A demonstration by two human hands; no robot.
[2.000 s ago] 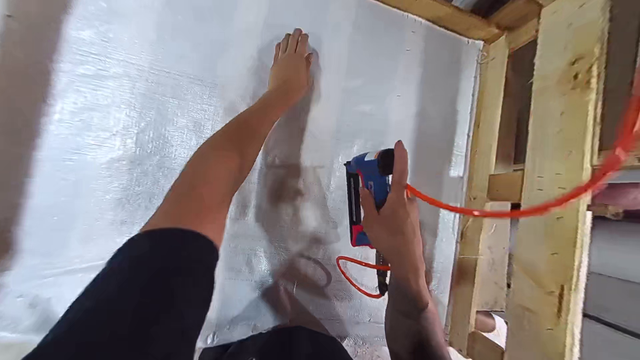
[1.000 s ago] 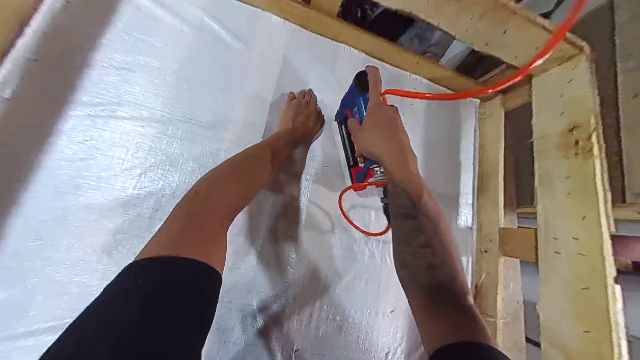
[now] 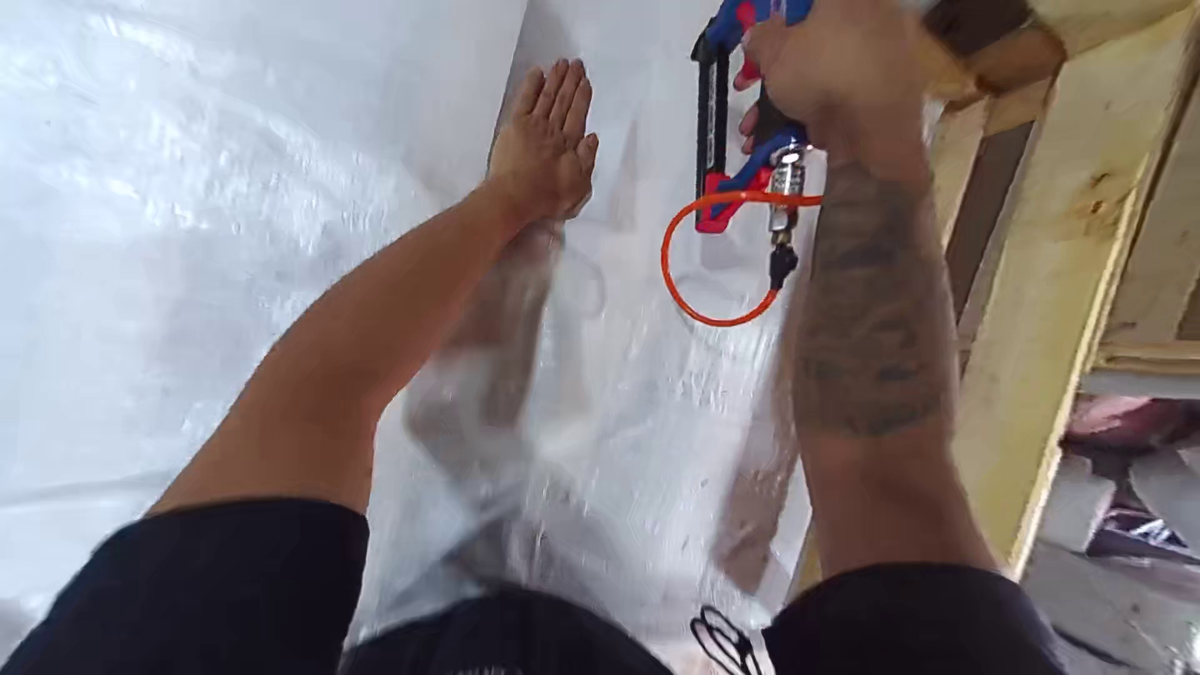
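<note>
My left hand (image 3: 548, 141) lies flat, fingers together, on a shiny whitish plastic sheet (image 3: 234, 187). To its right, near the top edge, my right hand (image 3: 816, 75) grips the handle of a blue, red and black pneumatic stapler (image 3: 714, 122); its upper end is cut off by the frame. At the bottom of the handle sits a metal air coupling (image 3: 787, 183), from which an orange air hose (image 3: 667, 272) loops down and passes behind my right forearm. My right hand is slightly blurred.
Pale wooden frame boards (image 3: 1050, 281) run along the right side, with gaps between them. Grey rubble-like pieces (image 3: 1116, 591) lie beyond the frame at lower right. A thin black cord (image 3: 727, 642) shows at the bottom edge.
The view has shifted. My right hand keeps hold of the stapler, and the gap between it and my left hand is wider than a second ago. My left hand stays flat on the sheet.
</note>
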